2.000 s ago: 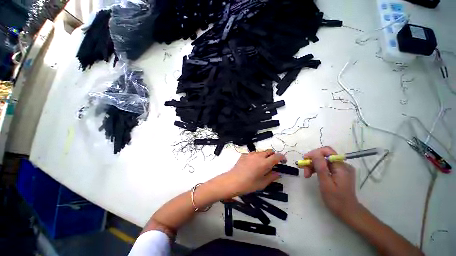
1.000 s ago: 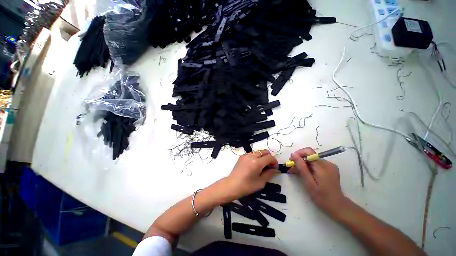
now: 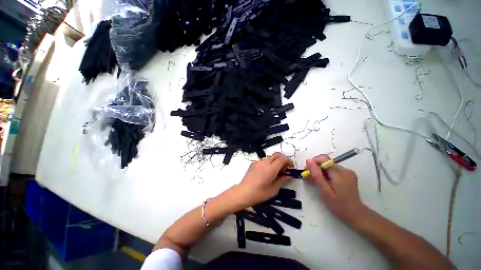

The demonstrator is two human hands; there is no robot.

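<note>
My left hand (image 3: 265, 178) holds one end of a flat black tab (image 3: 294, 172), partly hidden by the fingers. My right hand (image 3: 333, 185) grips a yellow pen (image 3: 327, 164) with a grey rear end, like a pencil. The pen's tip is at the tab's right end; whether it touches cannot be told. A large heap of black tabs (image 3: 232, 100) lies beyond my hands. Several separate black tabs (image 3: 268, 238) lie near my body, below my hands.
Dark thread bits (image 3: 198, 155) lie at the heap's near edge. Plastic bags (image 3: 129, 113) partly cover black strips at left. At right are a pale cable (image 3: 372, 112), red and black clips (image 3: 454, 154), a black adapter (image 3: 430, 29) and a white power strip (image 3: 403, 37).
Since two seconds ago, my right hand has brought the pen left to the tab, and the pen now tilts more steeply. The view has shifted slightly. Over the last second the hands barely moved.
</note>
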